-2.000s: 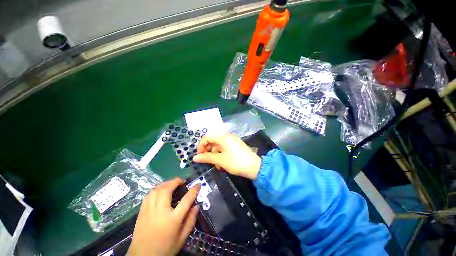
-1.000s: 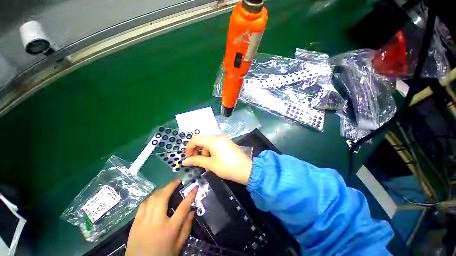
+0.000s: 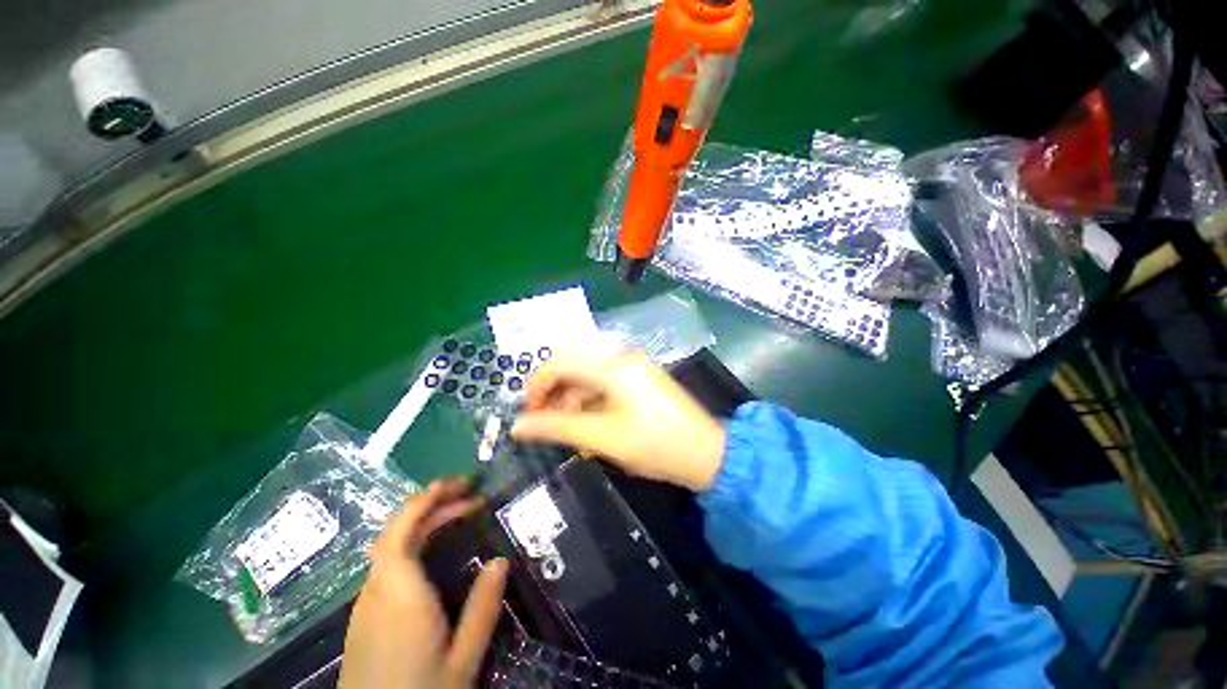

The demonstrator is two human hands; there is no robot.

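A black phone housing point(image 3: 612, 565) lies in a black tray in front of me, with pale camera-area parts and ring-shaped holes at its far left corner. A clear sticker sheet with rows of black rings point(image 3: 487, 369) lies beyond it. My right hand point(image 3: 612, 415) is over the sheet's near end, thumb and forefinger pinched together at a clear, blurred piece of the sheet. My left hand point(image 3: 428, 592) is at the left of the housing, thumb and fingers apart, with nothing visible in it; its lower part is cut off by the bottom edge.
An orange electric screwdriver point(image 3: 676, 128) hangs over the bench. A white card point(image 3: 541, 323) and a narrow white strip point(image 3: 401, 420) lie by the sheet. A small labelled clear bag point(image 3: 289, 541) lies left, a large clear bag of dotted sheets point(image 3: 794, 242) right, a red object point(image 3: 1072, 159) far right.
My left thumb and fingers have moved off the housing's camera corner and spread. My right hand stays pinched at the sheet, whose near end is now lifted or bent. The view has shifted slightly.
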